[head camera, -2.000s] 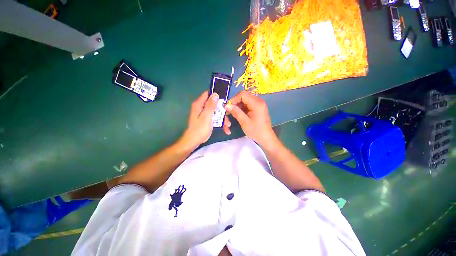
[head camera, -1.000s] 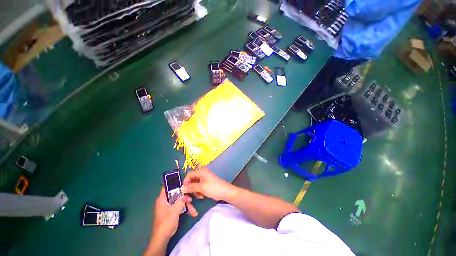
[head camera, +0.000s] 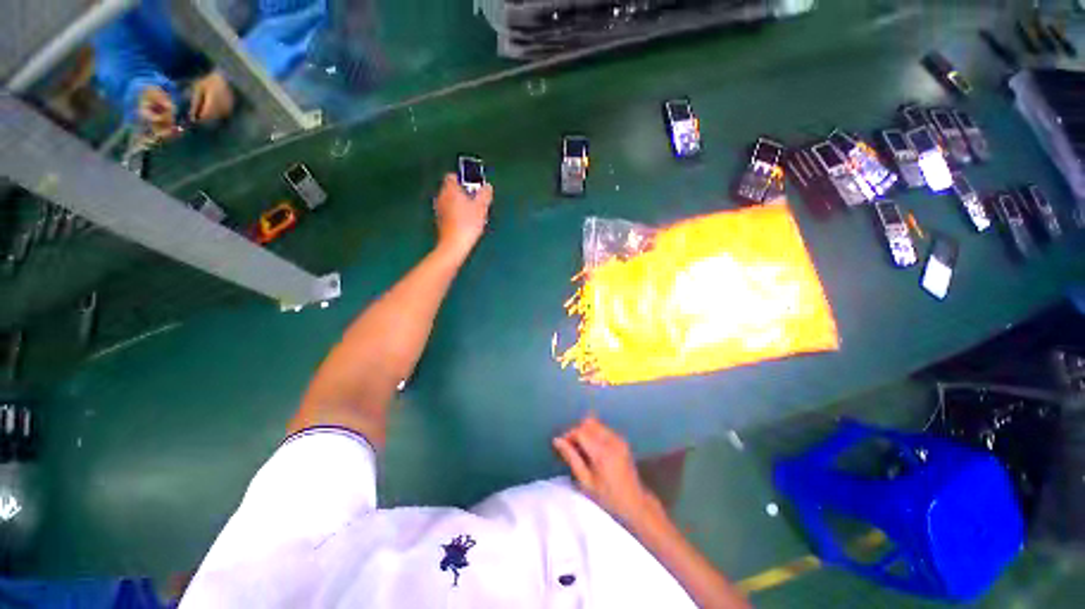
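Note:
My left hand is stretched out over the far part of the green bench and holds a dark handset with a lit screen. Whether the handset touches the bench cannot be told. My right hand is near the bench's front edge, fingers curled, with nothing visible in it. The clear bag of orange parts lies between and to the right of my hands, loose orange slivers spilling from its left end.
A grey metal arm crosses the left side. Single phones stand apart at the far side, and a cluster of phones lies right. An orange-rimmed phone is at left. A person's hands show opposite. A blue stool is lower right.
My left hand has moved forward to the far side of the bench with a handset. My right hand has come away from the handset and back towards my body. The view has turned.

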